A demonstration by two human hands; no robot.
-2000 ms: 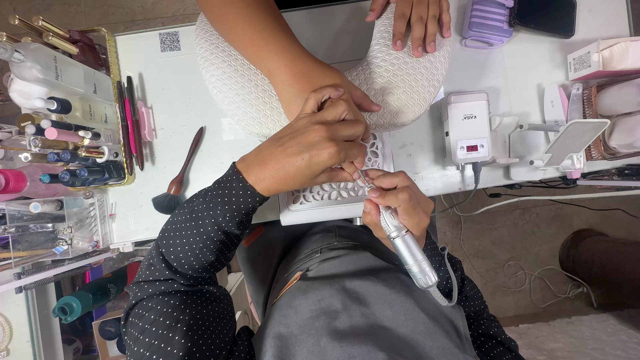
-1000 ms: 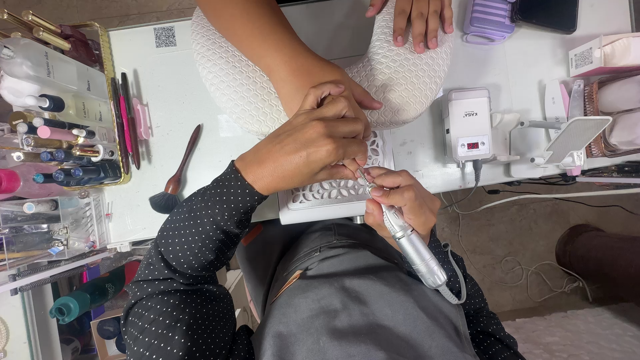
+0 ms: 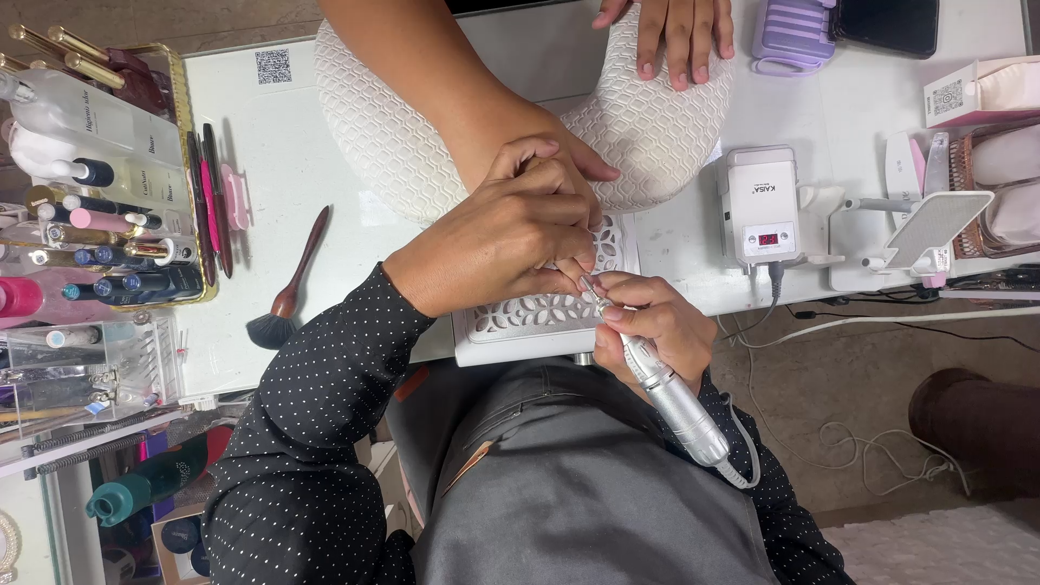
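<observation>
My left hand [image 3: 520,231] is closed around the fingers of another person's hand [image 3: 597,162], above a white dust collector with a petal-patterned grille [image 3: 520,315]. My right hand [image 3: 662,325] grips a silver electric nail drill [image 3: 670,398], its bit angled up and left against or very near one fingertip held by my left hand; exact contact is too small to tell. The person's forearm [image 3: 414,73] lies across a white textured armrest cushion [image 3: 382,138]. Their other hand [image 3: 678,36] rests flat on the cushion's right lobe. A cord runs from the drill's rear end.
A white drill control box [image 3: 761,203] with a lit red display stands right of the cushion. A dark-bristled brush [image 3: 284,309] lies at left, beside pens [image 3: 213,211] and a gold-rimmed tray [image 3: 180,89] of bottles. On the right are a white stand [image 3: 934,231], a purple case [image 3: 792,36] and a phone [image 3: 886,24].
</observation>
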